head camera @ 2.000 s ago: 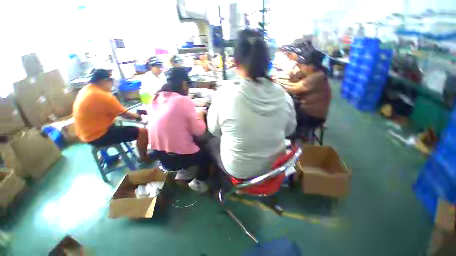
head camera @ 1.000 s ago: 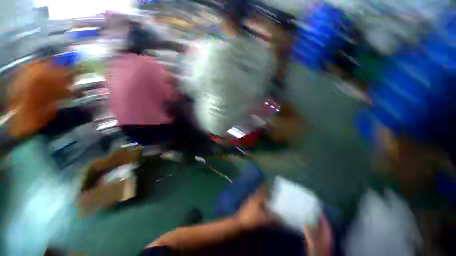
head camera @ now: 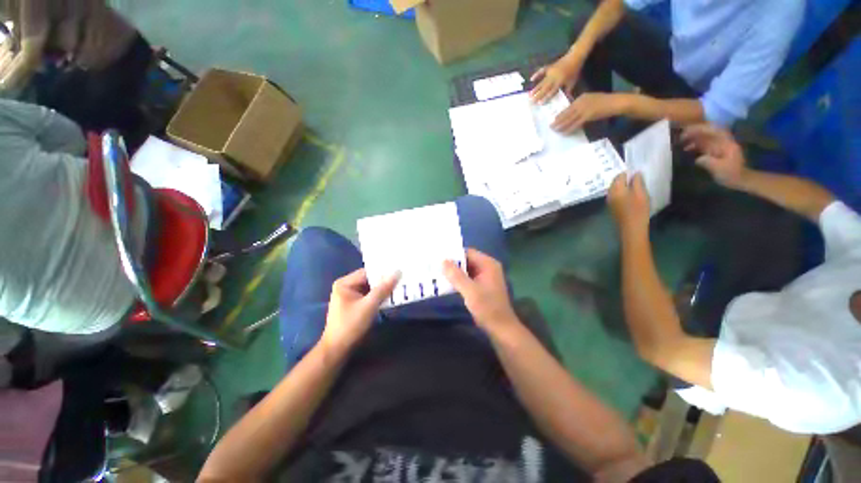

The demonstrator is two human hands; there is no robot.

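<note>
A white near-square printed sheet lies over my lap, with a row of short black marks along its near edge. My left hand holds its near left corner, thumb on top. My right hand holds its near right corner, thumb on top. The fingers beneath the sheet are hidden. A stack of white sheets lies on a low dark grid-topped surface ahead to the right. A small folded leaflet pile sits at its far corner.
A person in a blue shirt rests both hands on the stack. A person in a white shirt holds a sheet at the right. A red chair with a seated person and an open carton are at the left.
The view has swung down and right from the group of seated workers to my lap. Both my hands now show clearly on the sheet; the paper stack and two workers at the right have come into view.
</note>
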